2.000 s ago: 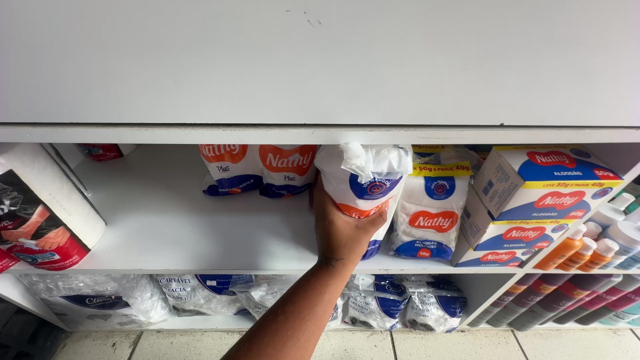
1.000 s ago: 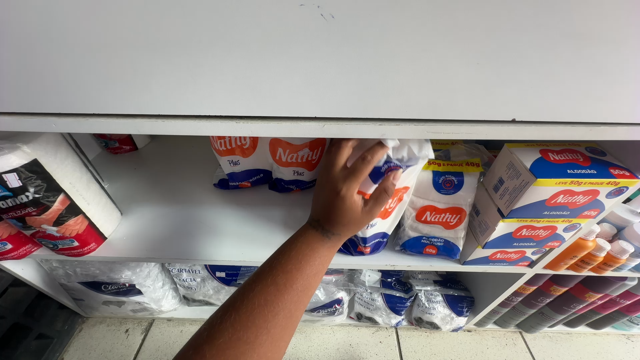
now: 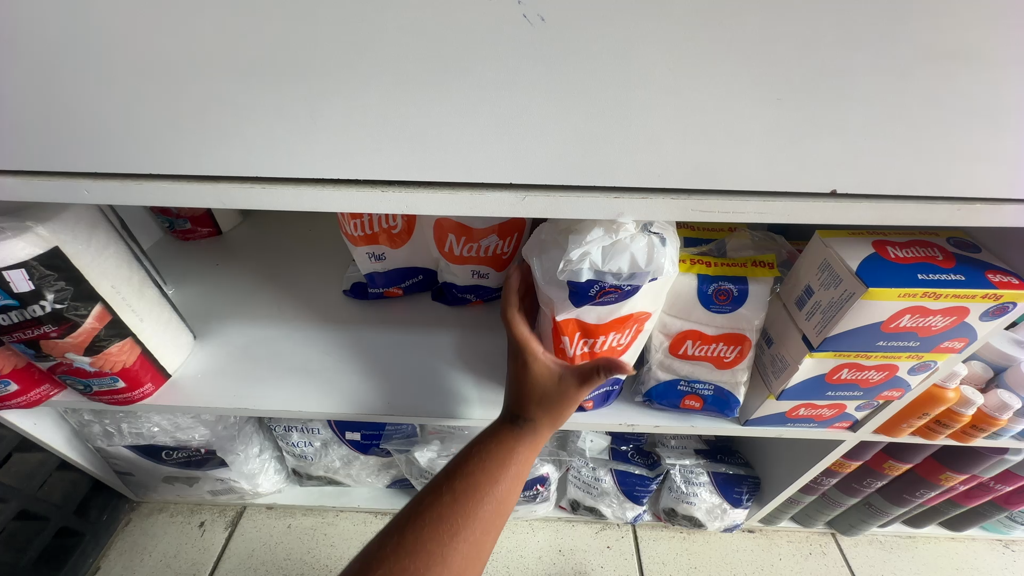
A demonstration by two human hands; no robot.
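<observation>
My left hand [image 3: 552, 368] is around the lower left of a plastic bag of Nathy cotton [image 3: 600, 320], fingers at its left side and thumb across its front. The bag is upright with a gathered clear top, near the front of the middle shelf. To its right stands a flatter bag of Nathy multi-use cotton [image 3: 708, 344] with a yellow strip. Behind and to the left are two Nathy Plus bags [image 3: 478, 256], their tops hidden by the shelf above. My right hand is not in view.
Nathy cotton boxes [image 3: 916, 320] are stacked at the right, beside orange bottles [image 3: 924, 404]. Large white rolls [image 3: 104, 320] stand at the far left. Clear bags of disposable liners [image 3: 612, 480] lie on the lower shelf. The upper board's edge [image 3: 480, 196] overhangs the middle shelf.
One second ago my left hand was across the upper left of the front bag with its fingers spread; now it is lower, around the bag's side. The bag's printed front now faces me more squarely.
</observation>
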